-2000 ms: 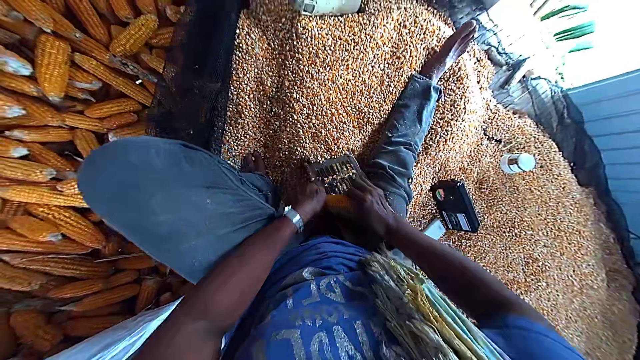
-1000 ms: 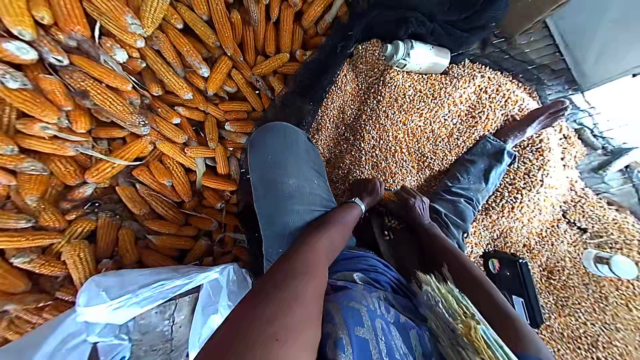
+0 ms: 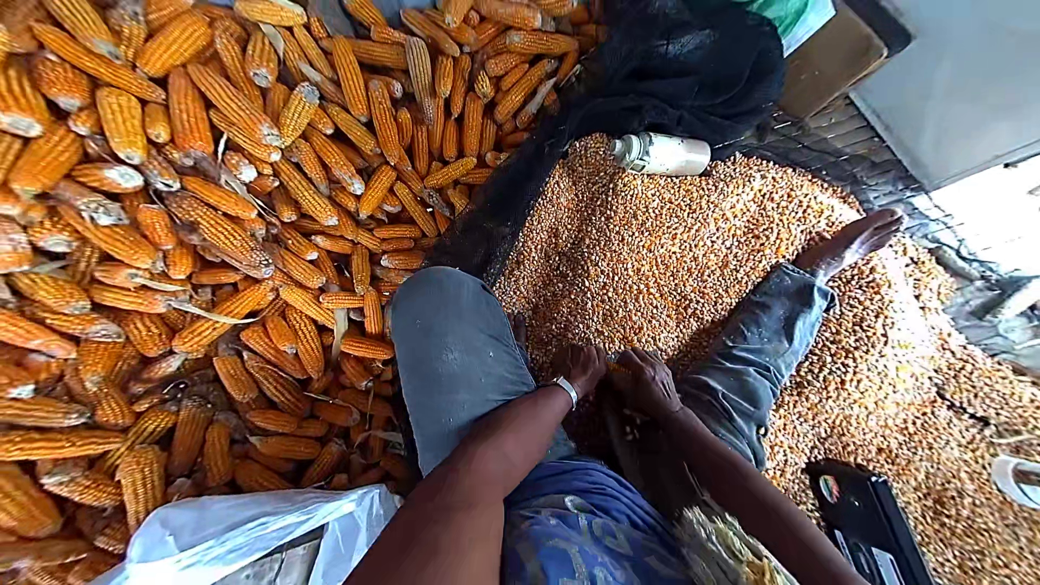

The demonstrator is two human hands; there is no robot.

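Note:
Between my knees, my left hand (image 3: 582, 367) and my right hand (image 3: 646, 382) are close together, both closed on one small ear of corn (image 3: 619, 366). Only a bit of the ear shows between the fingers. A silver watch or band (image 3: 566, 390) is on my left wrist. Below the hands, in shadow between my thighs, lie some loose kernels (image 3: 632, 422) on a dark surface. A wide heap of shelled corn kernels (image 3: 650, 252) spreads in front of the hands and around my outstretched leg.
Whole corn cobs (image 3: 244, 244) are piled at left. Dark netting (image 3: 520, 195) divides them from the kernels. A whitish bottle (image 3: 666, 154) lies at the heap's far edge. A black box-like device (image 3: 869, 520) and a white container (image 3: 1016, 479) are at right, a plastic bag (image 3: 252, 528) at lower left.
The view has swung left toward the cob pile. Two seconds ago a board with rows of studs showed at my hands; it cannot be made out now. Both hands remain close together between my knees.

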